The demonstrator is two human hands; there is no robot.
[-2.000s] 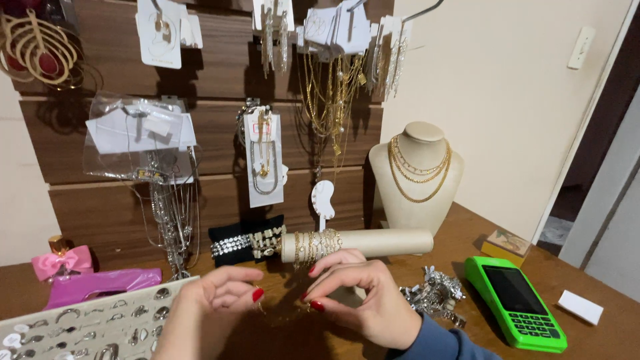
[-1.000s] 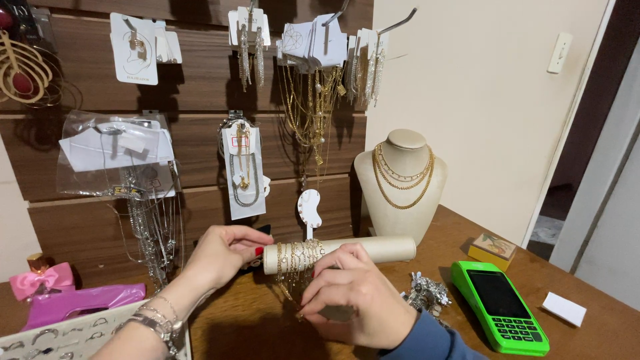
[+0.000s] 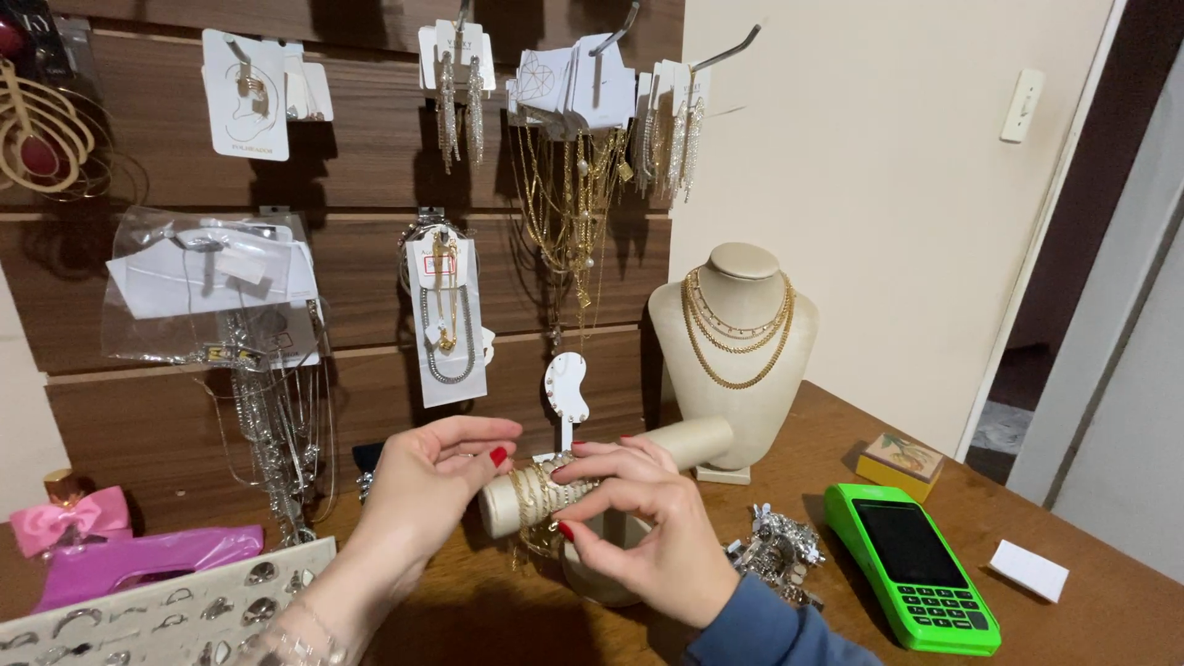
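A padded T-bar bracelet stand [image 3: 696, 442] stands tilted on the wooden table, with several gold-toned bracelets [image 3: 532, 495] around its left part. Beside its left end is my left hand [image 3: 444, 481], fingers apart, no item visible in it; silver-toned bracelets [image 3: 294, 636] circle that wrist. Over the bracelets on the bar lies my right hand [image 3: 638, 518]. Its thumb and index finger come close together by the hanging bracelets, and whether they pinch one is too small to tell. The stand's base [image 3: 606, 569] is partly hidden behind that hand.
Behind is a slatted wooden wall [image 3: 370, 176] with hanging jewelry. A necklace bust [image 3: 740, 342] stands behind the bar. To the right are silver-toned jewelry [image 3: 777, 555], a green card terminal [image 3: 911, 564], a small box [image 3: 899, 465] and a white card [image 3: 1029, 571]. A ring tray [image 3: 166, 610] lies at left.
Two seconds ago both hands were in front of the bar with fingertips close to each other. Now my right hand is over the bracelets and my left hand is at the bar's left end, which has tilted.
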